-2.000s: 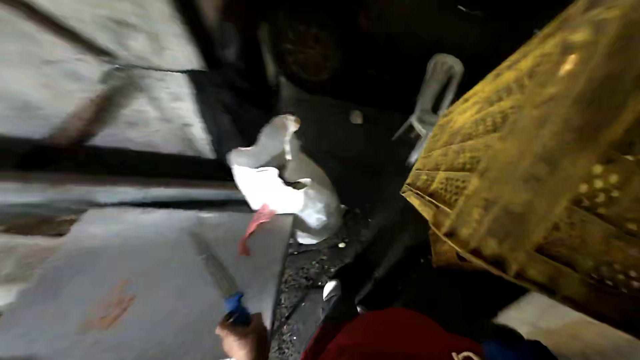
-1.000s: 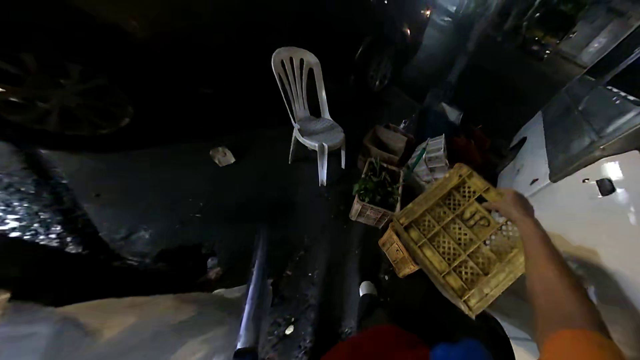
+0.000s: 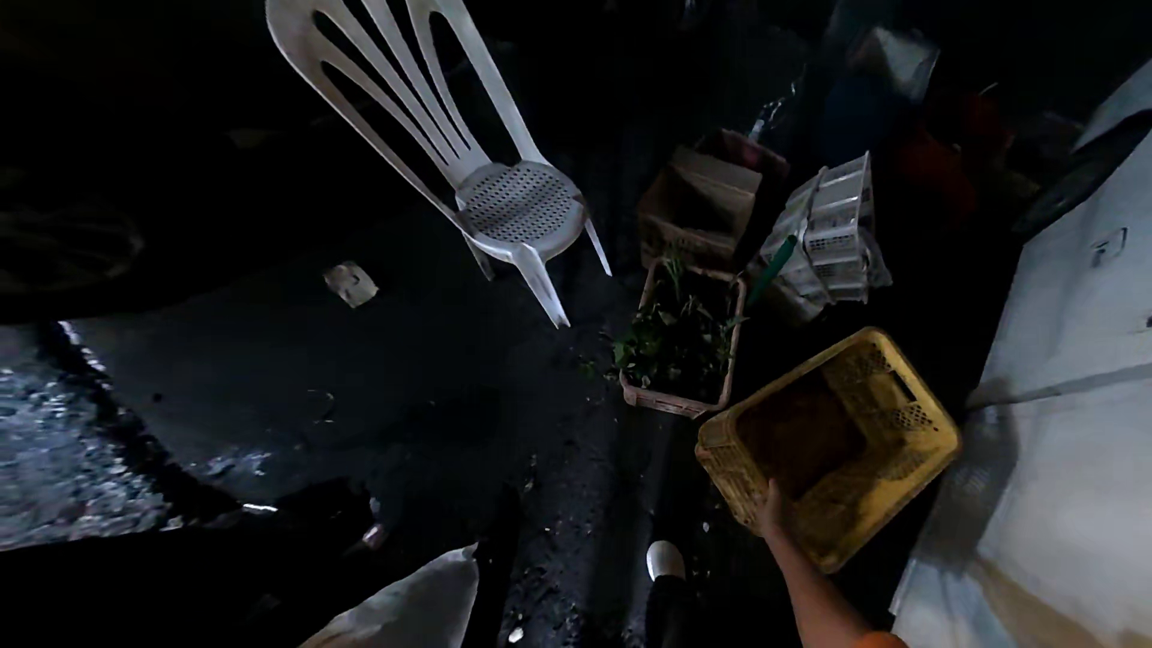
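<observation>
A yellow plastic crate (image 3: pixel 913 459) lies tilted at the lower right, its open side facing up toward me. My right hand (image 3: pixel 771 511) holds the crate's near left rim, with the fingers partly hidden against it; the forearm comes up from the bottom edge. Dark brown patches mark the crate's inside. Just beyond its upper left corner is a reddish plastic crate (image 3: pixel 661 400) holding green leafy plants (image 3: pixel 666 342). My left hand is out of view.
A white plastic chair (image 3: pixel 522 207) stands at upper centre. Behind the plants are an open box (image 3: pixel 702 193) and white crates (image 3: pixel 832 229). A crumpled scrap (image 3: pixel 351 284) lies on dark ground. A white vehicle-like panel (image 3: pixel 1071 432) borders the right; a white shoe (image 3: pixel 666 560) shows below.
The yellow crate has turned over from showing its gridded underside to showing its open side, and now sits lower. The knife held in my left hand two seconds ago is out of view.
</observation>
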